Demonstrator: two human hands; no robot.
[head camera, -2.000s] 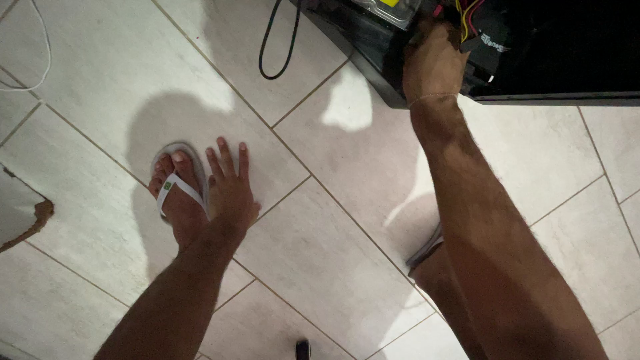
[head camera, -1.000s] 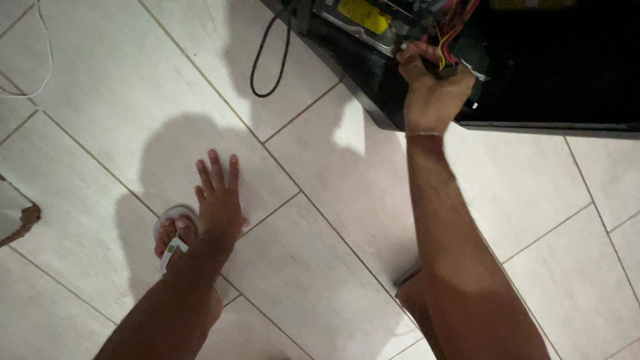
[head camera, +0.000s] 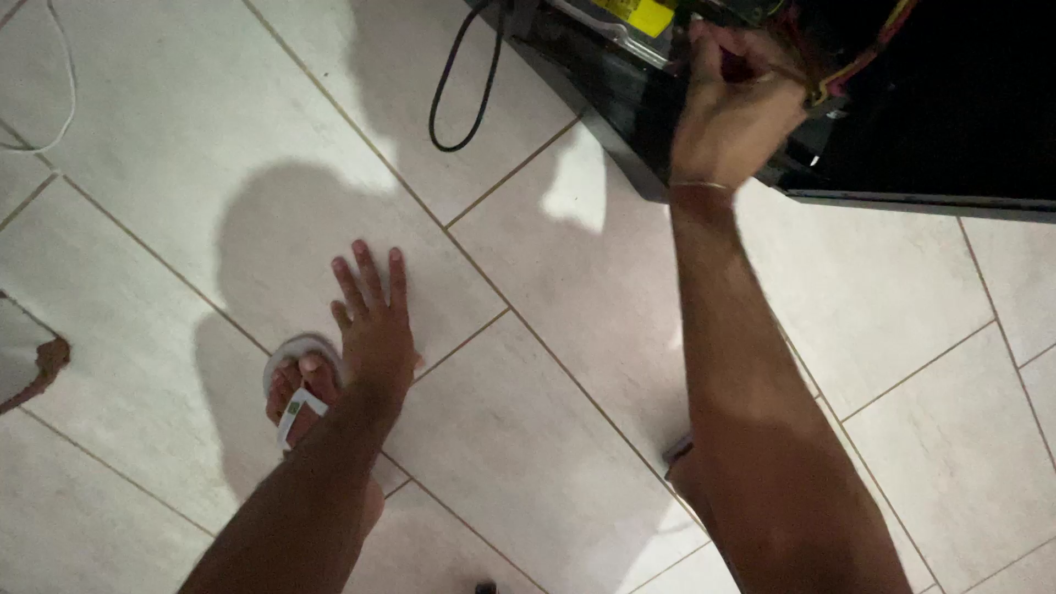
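My right hand (head camera: 730, 111) reaches into an open black computer case (head camera: 932, 124) at the upper right. Its fingers are curled beside a metal drive with a yellow label (head camera: 639, 15); the hand blurs, and whether it grips anything is unclear. Red and yellow power cables (head camera: 866, 54) run along the right side of that hand. Over the tiled floor, my left hand (head camera: 375, 330) is spread with its fingers apart and nothing in it, near a foot in a white flip-flop (head camera: 301, 408).
A black cable loop (head camera: 435, 107) hangs from the case's left corner onto the pale floor tiles (head camera: 528, 388). A white cable (head camera: 70, 91) lies at the upper left. Something brown and ragged-edged (head camera: 51, 356) shows at the left edge. My other foot is mostly behind the right arm.
The right hand has turned and shifted within the case, closer to the labelled drive. The red and yellow cables now lie to its right. The left hand stays spread. The view has shifted somewhat.
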